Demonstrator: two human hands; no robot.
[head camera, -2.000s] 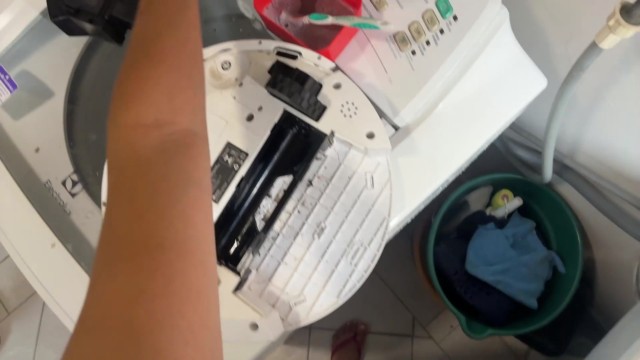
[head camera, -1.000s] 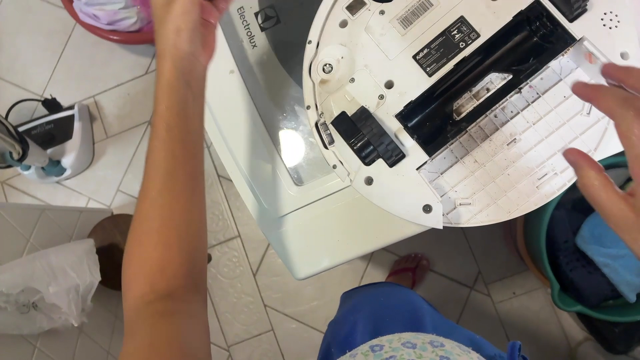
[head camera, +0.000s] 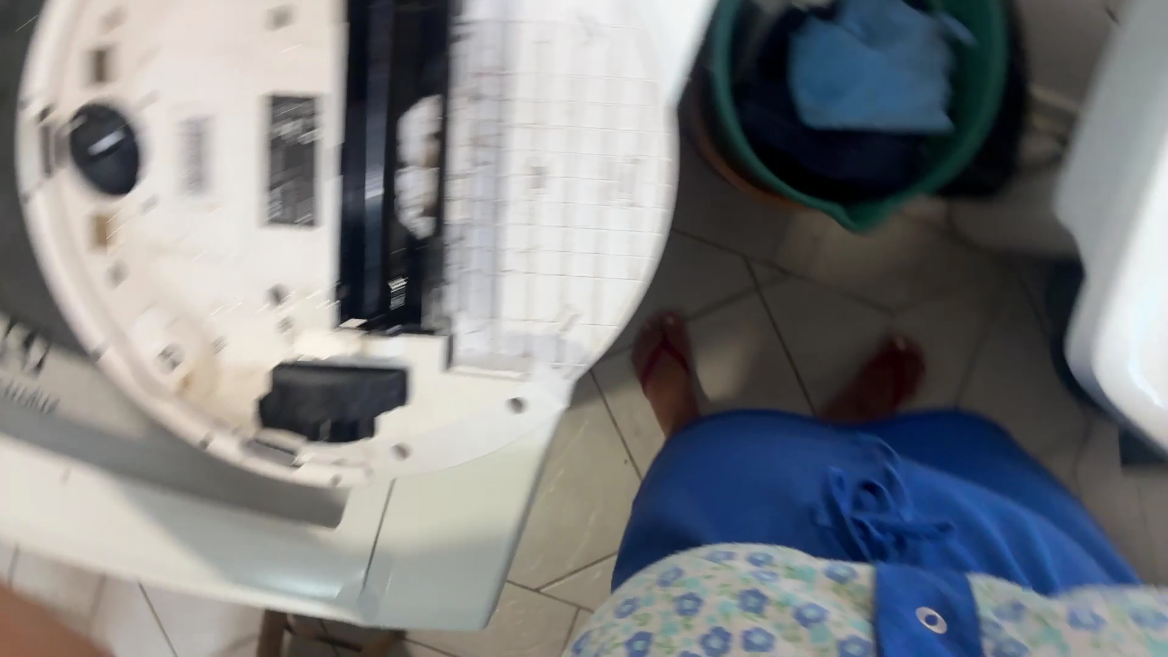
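A round white robot vacuum lies underside up on the Electrolux washing machine's lid. Its long black brush bay is uncovered, with a pale opening inside. A black side wheel sits near the lower edge, and a dark round caster is at the left. Dirt marks the ribbed white section right of the bay. Neither of my hands can be seen; only a blurred bit of skin, likely my arm, shows at the bottom left corner.
Right of the machine stands a green bucket holding a light blue cloth and dark cloth. A white rounded edge juts in at the far right. My feet in red flip-flops are on the tiled floor. A brown wooden object is under the machine's front.
The hand that was over the vacuum's ribbed section a second ago is out of view, as is the raised hand at the left. The view has swung strongly.
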